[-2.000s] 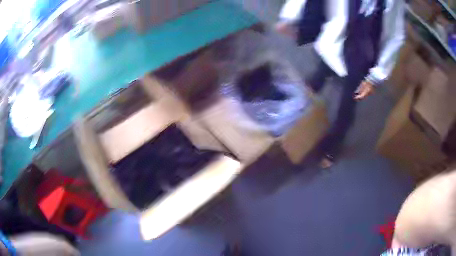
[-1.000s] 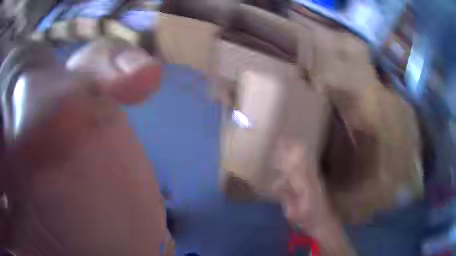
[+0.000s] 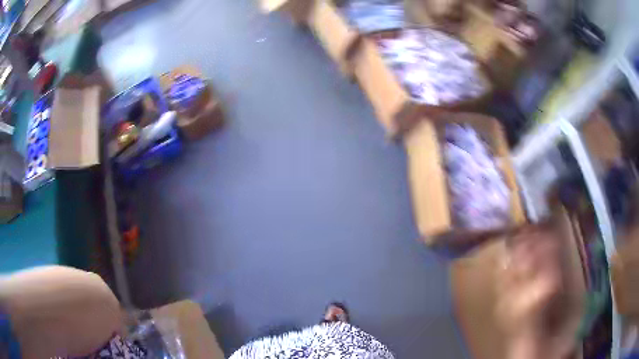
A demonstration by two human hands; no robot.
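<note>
My right hand (image 3: 529, 273) is badly blurred at the lower right, in front of a brown carton (image 3: 480, 301). Its finger pose is unclear, and I can make out nothing in it. Bare skin of my left arm shows at the lower left, with a blue band at the picture's edge. My left hand cannot be made out. An open carton (image 3: 427, 189) of whitish-purple pieces (image 3: 476, 182) stands just beyond my right hand. Another open carton (image 3: 382, 91) with similar pieces (image 3: 431, 66) stands behind it.
Grey-blue floor (image 3: 294, 175) runs between the cartons and a green-covered table (image 3: 28, 231) at left. A carton (image 3: 76, 130) with blue-and-white items is on the table. A blue crate (image 3: 150, 151) and small carton (image 3: 203, 116) stand beside it. White-edged shelving (image 3: 595, 189) is at right.
The view has swung from the table and black-filled carton, past brown cartons, to the floor aisle. The large blurred hand at left a second ago is gone; my patterned clothing and a foot now show.
</note>
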